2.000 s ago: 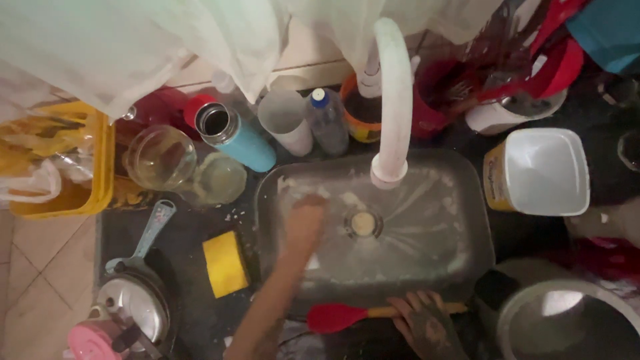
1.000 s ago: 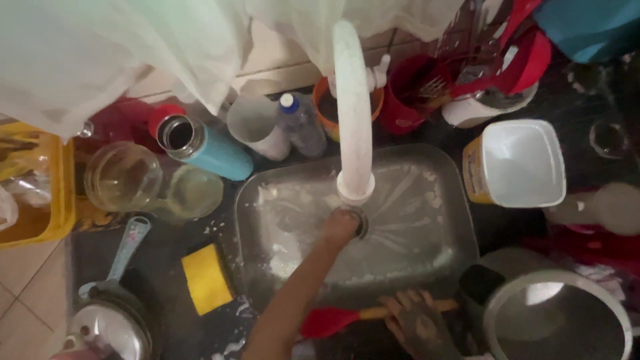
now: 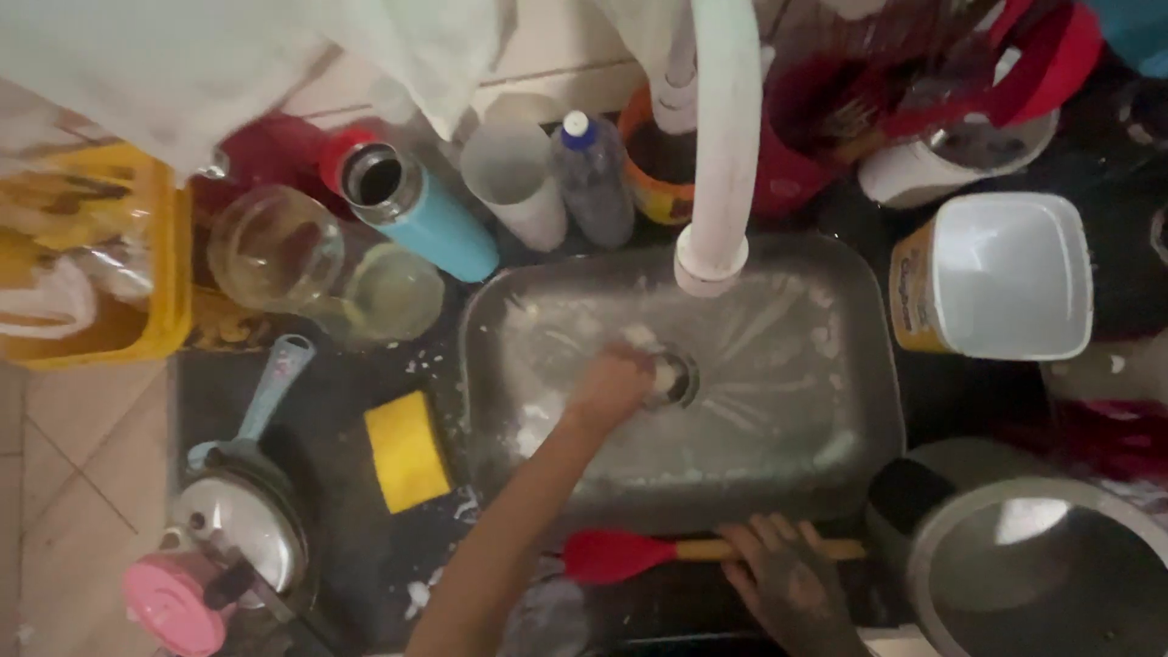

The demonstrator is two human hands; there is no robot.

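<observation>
My left hand [image 3: 613, 388] is down in the metal sink [image 3: 803, 429], with its blurred fingers at the left edge of the drain [image 3: 677, 379]. Whether anything is in those fingers cannot be seen. My right hand [image 3: 789, 570] lies at the front rim of the sink, fingers spread over the wooden handle of a red spatula or spoon [image 3: 619, 557]. The red head points left, toward my left forearm. Above the basin hangs a white faucet spout [image 3: 725, 137]. A yellow sponge [image 3: 408, 452] lies on the dark counter left of the sink.
Behind the sink stand a blue metal bottle [image 3: 438, 224], a cup [image 3: 516, 182] and a clear plastic bottle [image 3: 593, 182]. Clear containers [image 3: 283, 251] and a yellow bin [image 3: 173, 265] are at left, lidded cookware [image 3: 242, 538] at lower left. Rightward are a white tub [image 3: 1013, 274] and large pot [image 3: 931, 547].
My left hand has moved right, from the left part of the basin to the drain. My right hand has stayed over the wooden handle.
</observation>
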